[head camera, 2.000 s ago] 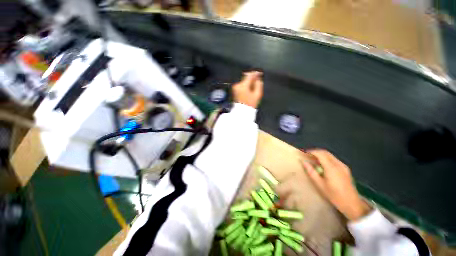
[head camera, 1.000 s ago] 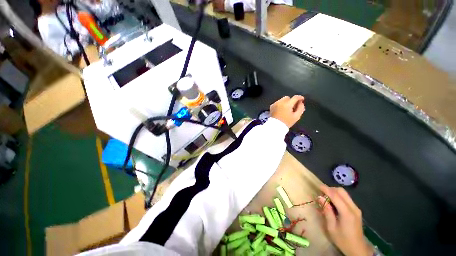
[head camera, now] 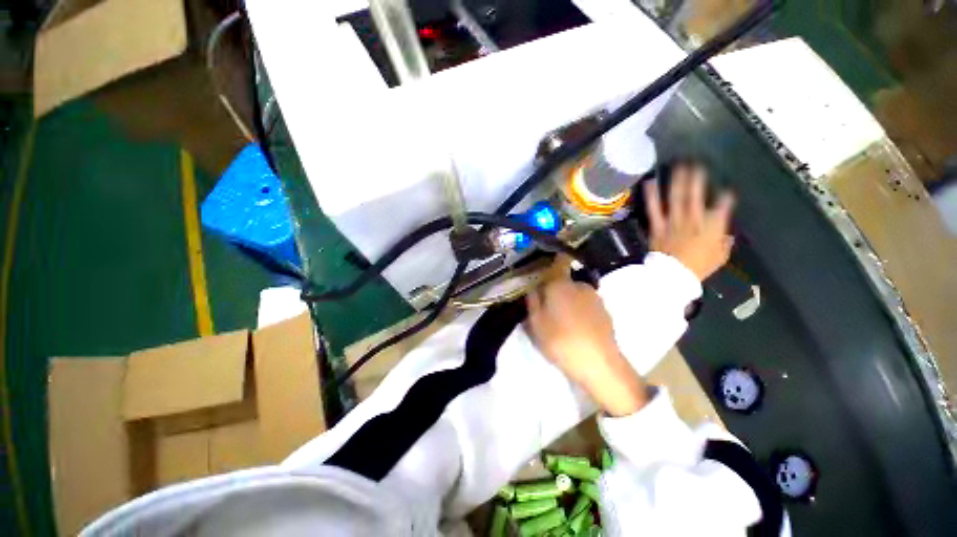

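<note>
My left hand (head camera: 687, 226) is stretched over the belt beside the white box, blurred, with its fingers spread. A dark shape shows around its fingertips; whether it touches it is unclear. My right hand (head camera: 577, 336) lies across my left sleeve near the box's lower edge; its fingertips are hard to make out and I cannot tell if they hold anything. Green battery cells (head camera: 540, 506) are heaped at the bottom, partly hidden by my sleeves. A round end-cap assembly (head camera: 739, 389) with a pale dotted face lies on the belt, and another (head camera: 794, 475) lies nearer the bottom.
The white box (head camera: 388, 157) fills the upper middle, with its air regulator (head camera: 600, 187) and black hoses (head camera: 404, 250) close to my hands. A small pale scrap (head camera: 747, 304) is on the belt (head camera: 839, 367). An open carton (head camera: 199, 409) and blue stool (head camera: 250, 210) are at left.
The view has swung left, bringing the white box closer. My left hand has opened and moved beside the box. My right hand has left the cells' side and crossed to my left sleeve.
</note>
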